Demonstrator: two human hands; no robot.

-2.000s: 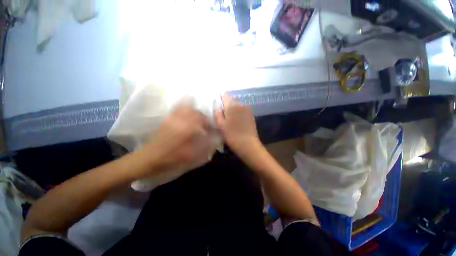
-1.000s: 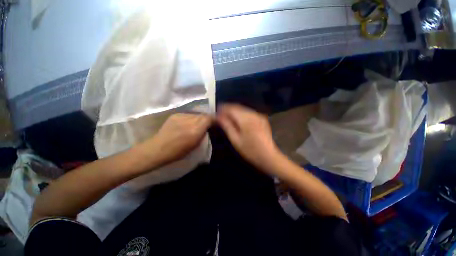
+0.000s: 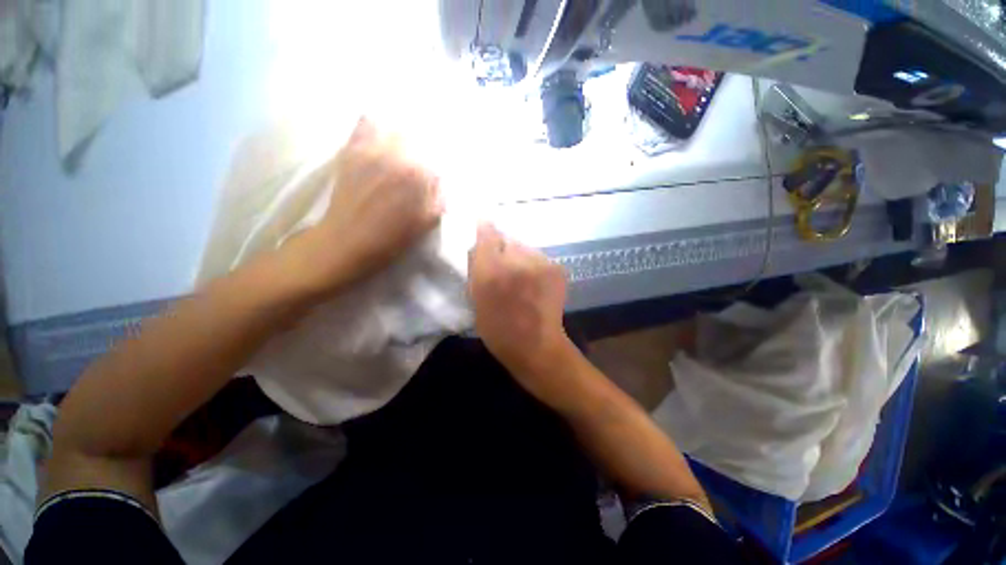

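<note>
A cream garment piece point(image 3: 342, 348) lies over the front edge of the white machine table point(image 3: 110, 210) and hangs toward the lap. My left hand point(image 3: 381, 199) is closed on the cloth left of the needle area, at the rim of the lamp glare. My right hand point(image 3: 516, 289) is closed on the cloth's right edge, just over the table's front edge. The white sewing machine point(image 3: 706, 44) with blue lettering stands above and to the right of both hands. Glare hides the needle and the upper part of the cloth.
A phone point(image 3: 678, 94) lies behind the needle area. Yellow-handled scissors point(image 3: 825, 196) lie at the right on the table. A blue crate point(image 3: 796, 530) with heaped cream cloth point(image 3: 789, 397) stands right of the knees. A ruler strip point(image 3: 662, 259) runs along the front edge. Pale cloth point(image 3: 94, 66) lies far left.
The view has tilted up, so the machine head and phone show again. Both hands have moved from over the lap up to the table with the cloth, my left hand farther in and away from my right.
</note>
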